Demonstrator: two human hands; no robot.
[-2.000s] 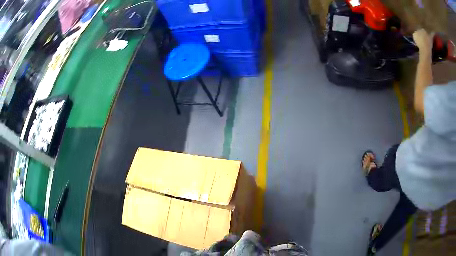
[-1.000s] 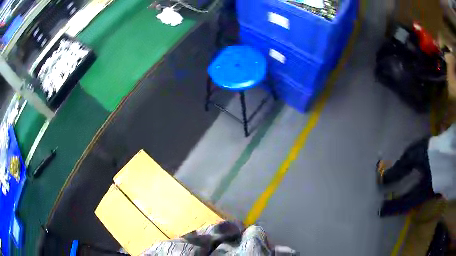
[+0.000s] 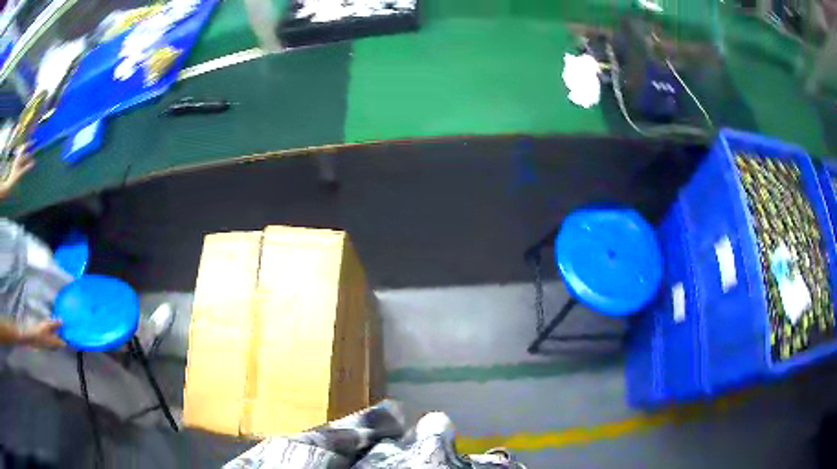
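No hand of mine can be made out in the head view. Grey patterned cloth, seemingly my clothing, shows at the bottom centre. A tan cardboard carton (image 3: 295, 321) stands on the floor just in front of it, left of centre, with its top flaps closed flat. A round blue stool (image 3: 608, 260) with dark legs stands to the right, beside stacked blue crates (image 3: 730, 266). The top crate holds dense rows of dark and gold components (image 3: 780, 215) with a white and light-blue piece lying on them.
A green-matted bench (image 3: 459, 87) runs across the top. It holds a black tray (image 3: 349, 27) of white parts, a blue sheet (image 3: 87, 105) with parts, a black stick-like tool (image 3: 197, 107), a white glove-like item (image 3: 581, 79) and cables. A person's hand (image 3: 39, 334) is by another blue stool (image 3: 96, 312).
The view has swung left towards the bench. The bench now crosses the top, the stool and crates sit at the right, and a seated neighbour shows at the left. The walking person is out of view.
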